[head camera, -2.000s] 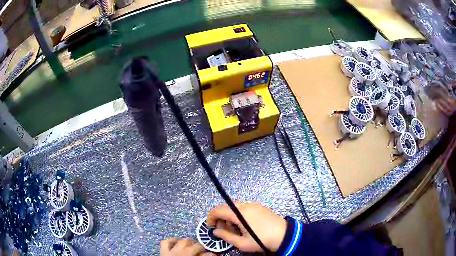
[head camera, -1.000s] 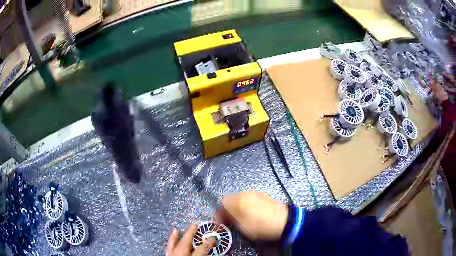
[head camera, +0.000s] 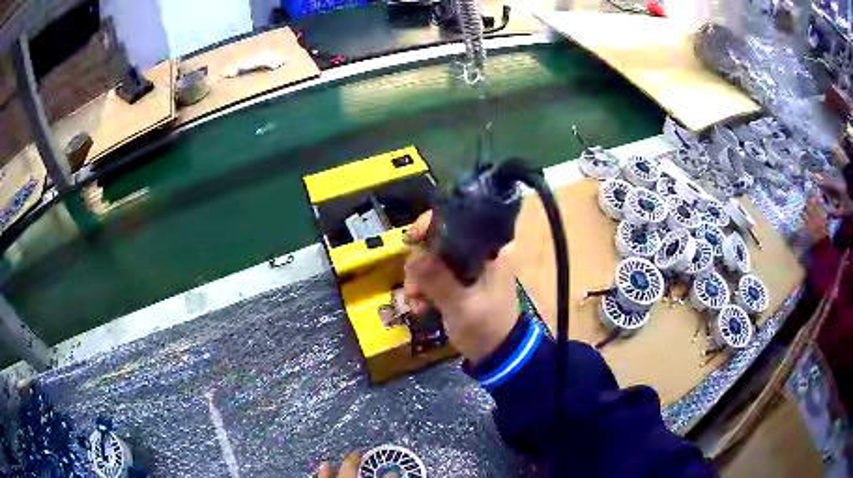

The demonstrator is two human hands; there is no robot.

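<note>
My right hand [head camera: 460,291] is closed around the black electric screwdriver [head camera: 472,219], in front of the yellow screw feeder [head camera: 374,271]. The driver's tip is hidden behind the hand, near the feeder's silver outlet block [head camera: 397,311]. A thick black cable [head camera: 559,252] curves from the driver down past my sleeve. My left hand [head camera: 340,467] is cut off by the bottom edge; only fingertips show, beside a white slotted round housing [head camera: 393,461] on the bubble wrap. Whether the fingers hold it is not clear.
White housings [head camera: 639,282] are piled on the brown cardboard sheet [head camera: 580,233] at right. Dark parts and a housing [head camera: 109,454] lie at lower left. A silver spring coil [head camera: 468,42] hangs above. A green conveyor [head camera: 215,205] runs behind the bench. Another person's hand [head camera: 818,213] is at right.
My right hand has left the housing, moved up and taken hold of the screwdriver, which has moved right to the feeder. The view has tilted up, so my left hand sits lower in the picture.
</note>
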